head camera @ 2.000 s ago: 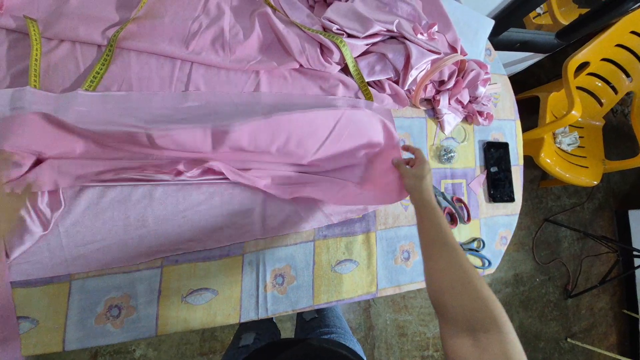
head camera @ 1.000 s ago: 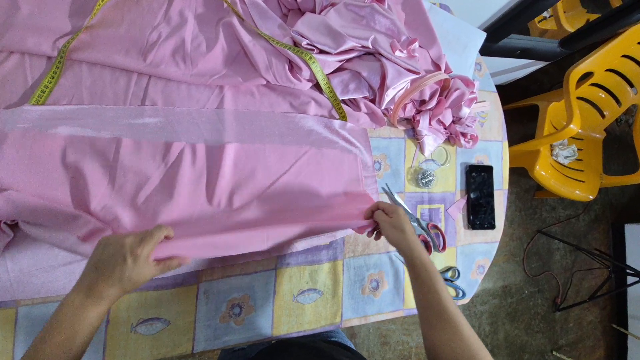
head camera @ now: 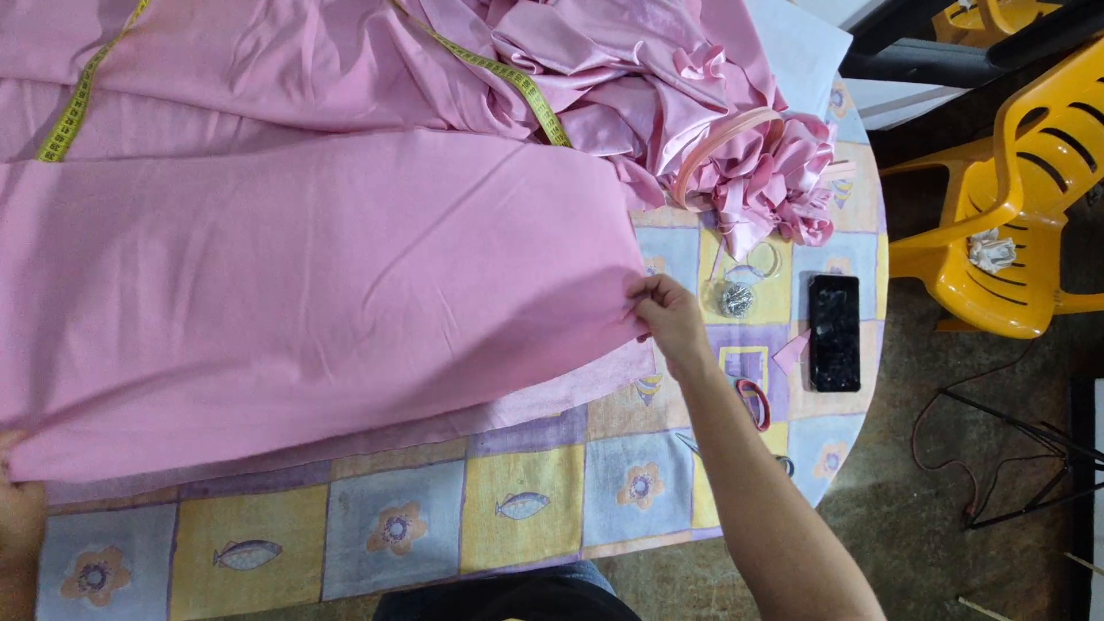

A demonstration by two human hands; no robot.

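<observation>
A long piece of pink satin fabric (head camera: 328, 302) stretches across the table between my two hands. My right hand (head camera: 664, 315) pinches its right end between thumb and fingers. At the left frame edge, my left hand (head camera: 19, 509) grips the lower left edge; part of this hand is cut off. Beneath lies another pink layer (head camera: 552, 392), showing along the front. A yellow tape measure (head camera: 509, 73) crosses the fabric behind, with another tape section (head camera: 73, 112) at the left. Red-handled scissors (head camera: 755, 404) lie partly hidden behind my right forearm.
Crumpled pink satin (head camera: 776, 181) and a pink band (head camera: 716, 151) lie at the back right. A small container of pins (head camera: 736, 298), a black phone (head camera: 834, 333) and a pink scrap (head camera: 789, 352) rest on the patterned tablecloth (head camera: 397, 526). A yellow plastic chair (head camera: 1009, 293) stands right.
My left hand, over the front of the fabric one second ago, has moved to the far left and grips the edge. The upper fabric is spread wider toward the back, covering the pale strip.
</observation>
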